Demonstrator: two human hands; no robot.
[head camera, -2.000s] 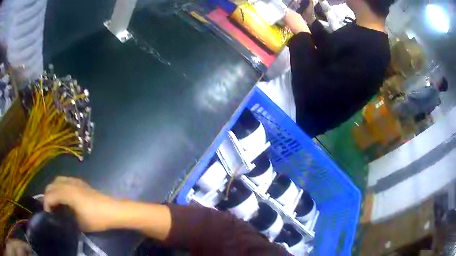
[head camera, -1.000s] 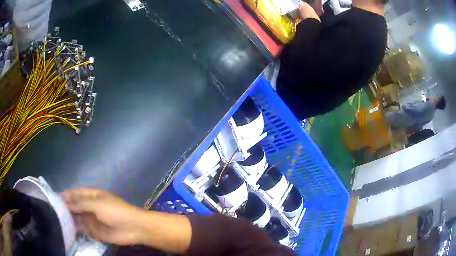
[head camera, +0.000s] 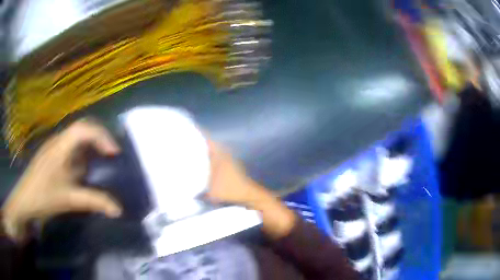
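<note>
A white housing with an arm (head camera: 171, 156) is held up in front of me, over the near edge of the table, its flat arm end towards me. A black cup (head camera: 116, 178) sits against its left side. My left hand (head camera: 66, 183) curves around the black cup, thumb and fingers on it. My right hand (head camera: 236, 183) holds the white housing from the right; its fingertips are partly hidden behind the shell. The frame is blurred by motion, so the join between cup and housing is unclear.
A pile of yellow wire harnesses (head camera: 137, 60) with silvery plug ends lies on the dark table (head camera: 329, 71) behind the housing. A blue crate (head camera: 425, 202) with rows of white and black units stands to the right. Another person in black (head camera: 471, 147) is at the far right.
The view has swung left, so the wires and crate appear further right. My left hand has come into clear view on the black cup. The white housing is now held upright between both hands.
</note>
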